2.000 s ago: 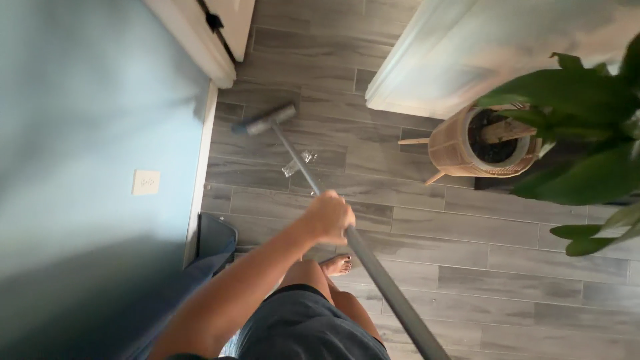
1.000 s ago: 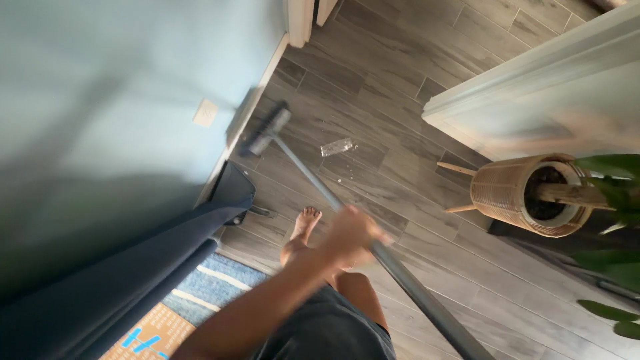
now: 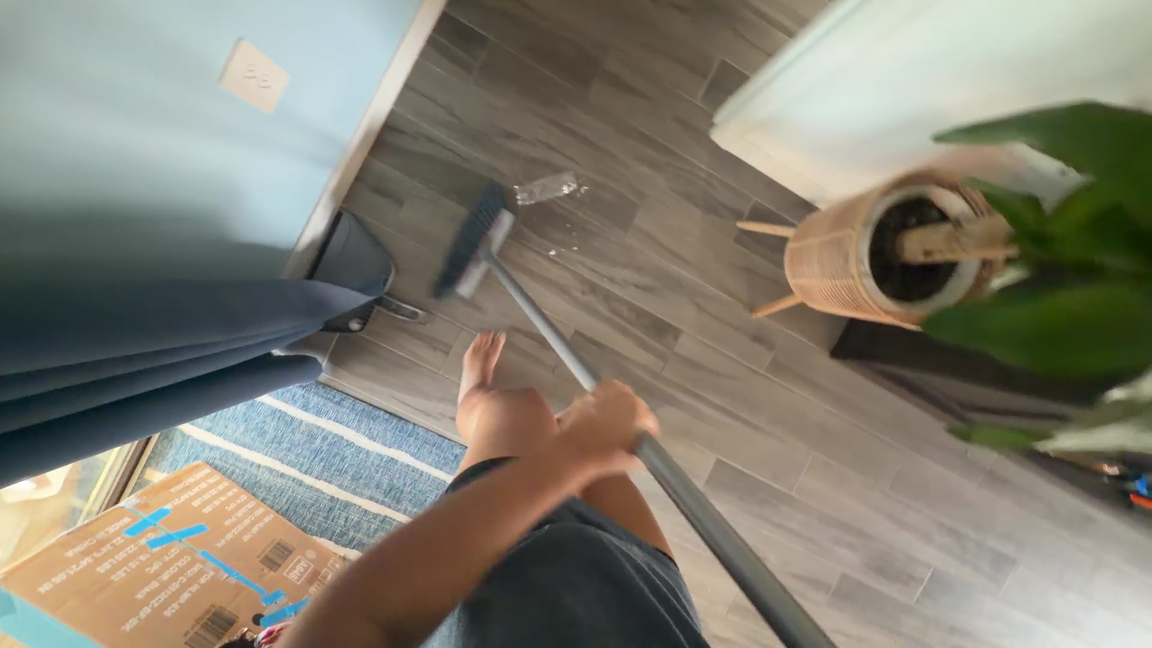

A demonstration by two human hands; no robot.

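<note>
My left hand is closed around the grey pole of a push broom, its forearm coming in from the lower left. The broom head, with dark bristles, is on the wood-look floor, slightly blurred. Just beyond it lies a crumpled clear plastic piece, with small white crumbs scattered nearby. The pole continues past my hand to the bottom edge. My right hand is out of view. My bare foot stands below the broom head.
At left are a dark pedal bin, a dark blue curtain and a wall with an outlet. A striped blue rug and taped cardboard box lie lower left. A potted plant on wooden legs stands right, beside a white wall end.
The broom head has come away from the baseboard, where it was one second ago, and is nearer the plastic piece. My left hand keeps its hold on the pole. The view has turned.
</note>
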